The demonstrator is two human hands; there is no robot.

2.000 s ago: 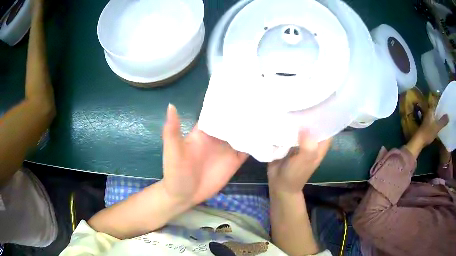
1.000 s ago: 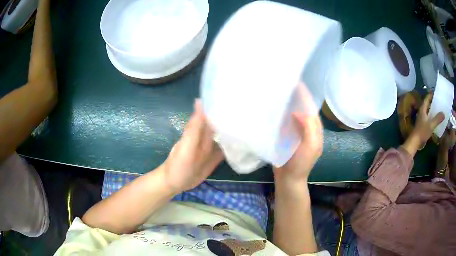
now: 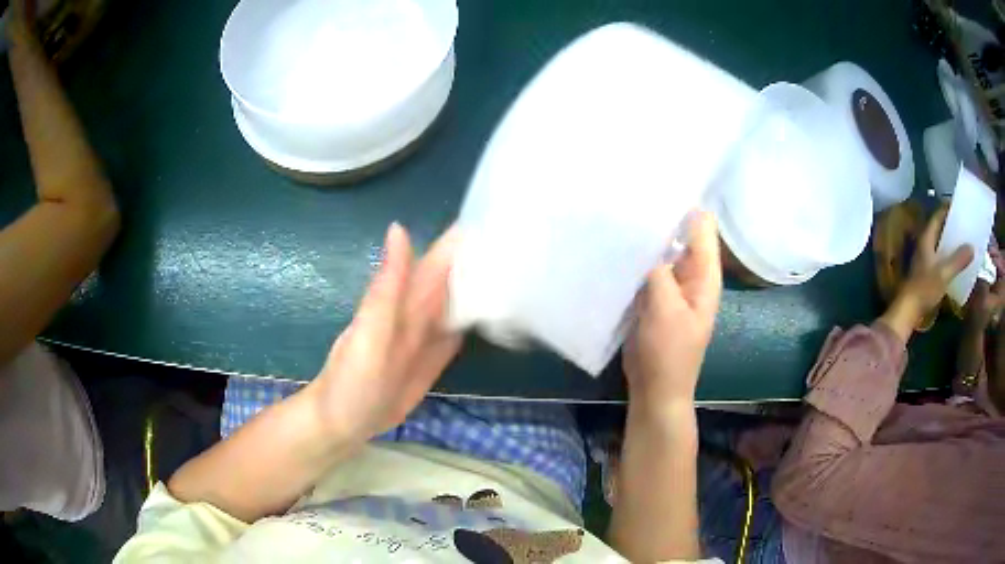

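A frosted white outer cover (image 3: 595, 187) is held tilted above the bench, blurred by motion. My right hand (image 3: 674, 314) grips its lower right edge, thumb on the near side. My left hand (image 3: 391, 336) is at its lower left edge, its thumb raised and apart; the other fingers are partly hidden behind the cover. A blurred crumpled white cloth (image 3: 507, 333) shows at the cover's lower edge, beside my left fingers. I cannot tell how my left hand holds cloth or cover.
A white bowl-like unit on a brown base (image 3: 342, 94) stands back left. Another open white unit (image 3: 796, 187) stands behind the cover's right side, next to a white unit with a brown oval (image 3: 878, 127). A person's forearm (image 3: 55, 209) is at left; another person's hand (image 3: 931, 270) is at right.
The cover first showed its white disc underside with a small fitting; it has turned so its smooth outer wall shows. My left hand has shifted slightly left. The left person's forearm moved left.
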